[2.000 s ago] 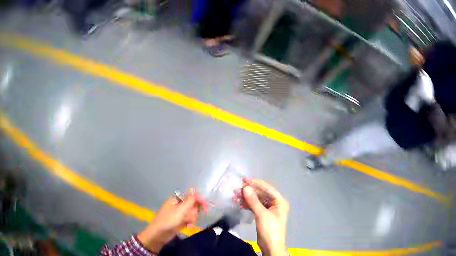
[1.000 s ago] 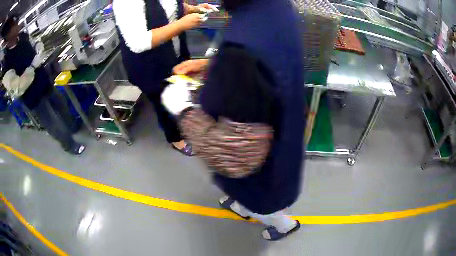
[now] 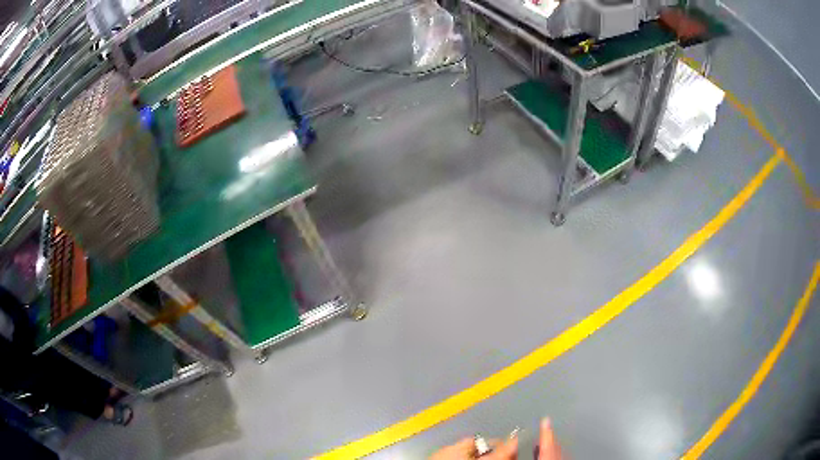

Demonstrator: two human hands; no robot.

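My left hand (image 3: 497, 450) shows at the bottom edge, cut off by the frame, with a small silvery item (image 3: 482, 444) at its fingers. I cannot tell if that is a key, a ring or something else. A tiny bright bit also shows near the fingertip. My right hand (image 3: 548, 442) shows only as fingertips just to the right, apart from the left. What either hand holds is hidden below the edge.
A green-topped bench (image 3: 202, 202) at left bears a tall tray stack (image 3: 103, 166) and orange-brown fixture boards (image 3: 209, 105). A wheeled bench (image 3: 620, 56) stands upper right beside white material (image 3: 690, 112). A yellow line (image 3: 557, 346) crosses the floor. A person's foot (image 3: 117, 411) shows lower left.
The view has swung right, towards the benches. The close passing person has left the middle of the view. My hands, absent one second ago, show at the bottom edge; the card seen earlier is not visible.
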